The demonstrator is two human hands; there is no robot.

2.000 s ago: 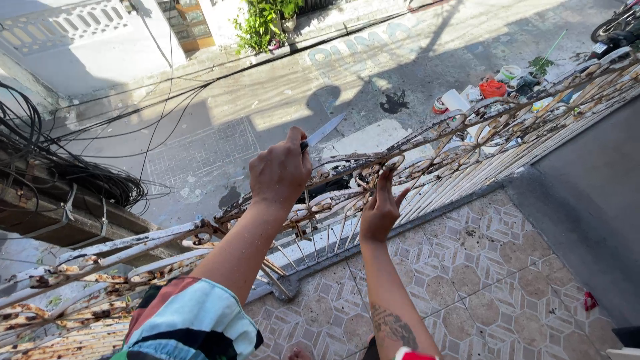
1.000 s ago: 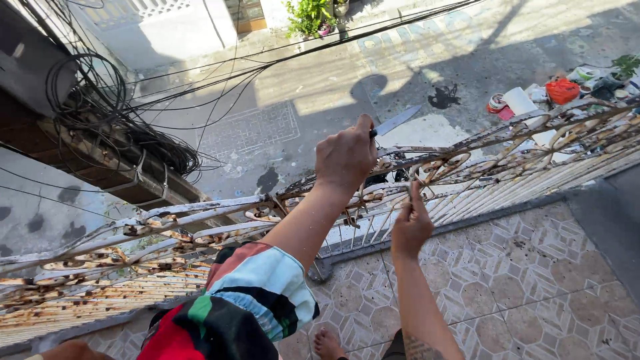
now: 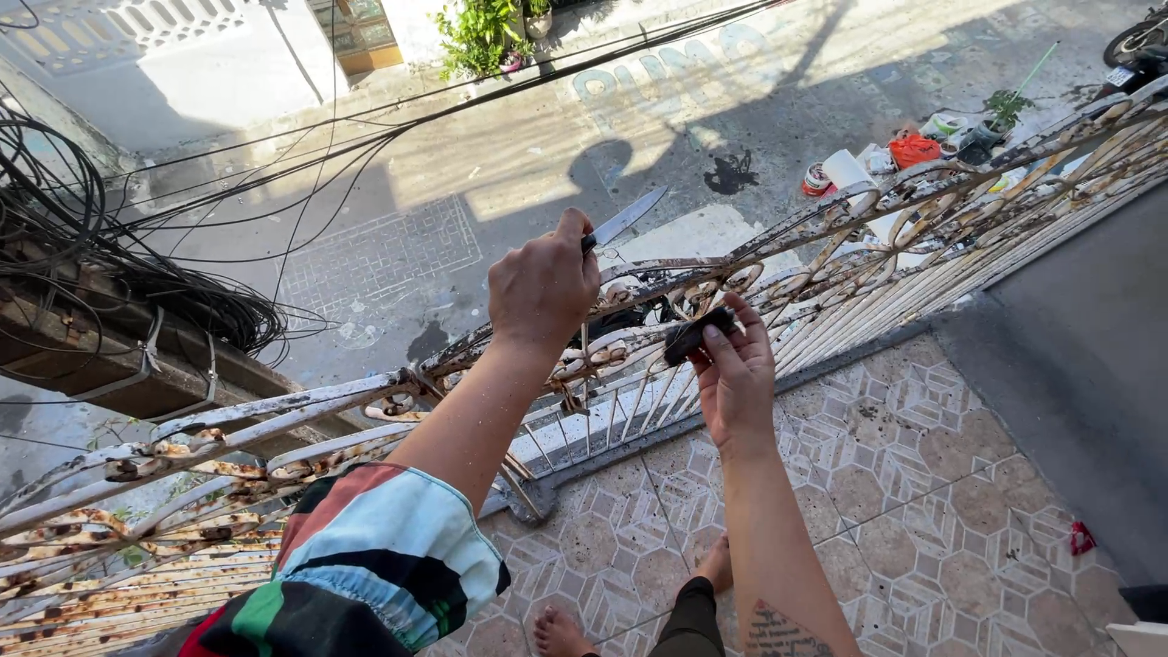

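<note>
My left hand (image 3: 545, 278) is closed around the dark handle of a knife (image 3: 630, 215), above the top of the rusty railing. The pale blade points up and to the right, over the street below. To its right, my right hand (image 3: 737, 365) pinches a small, dark, flat piece (image 3: 699, 336) between thumb and fingers, its material unclear. That piece is in front of the railing's scrollwork; whether it touches the metal cannot be told. White paint is flaking off the metal railing (image 3: 812, 239), with brown rust showing through.
Bundled black cables (image 3: 228, 306) hang at the left beside a concrete pole (image 3: 109, 360). Patterned floor tiles (image 3: 876, 474) lie under my bare feet, next to a grey ledge (image 3: 1077, 301). Down on the street are a red bag (image 3: 912, 150), other litter and part of a motorcycle (image 3: 1136, 46).
My right hand, earlier with its fingers up at the railing scrollwork, now shows a dark flat piece in its fingers. The left hand still holds the knife.
</note>
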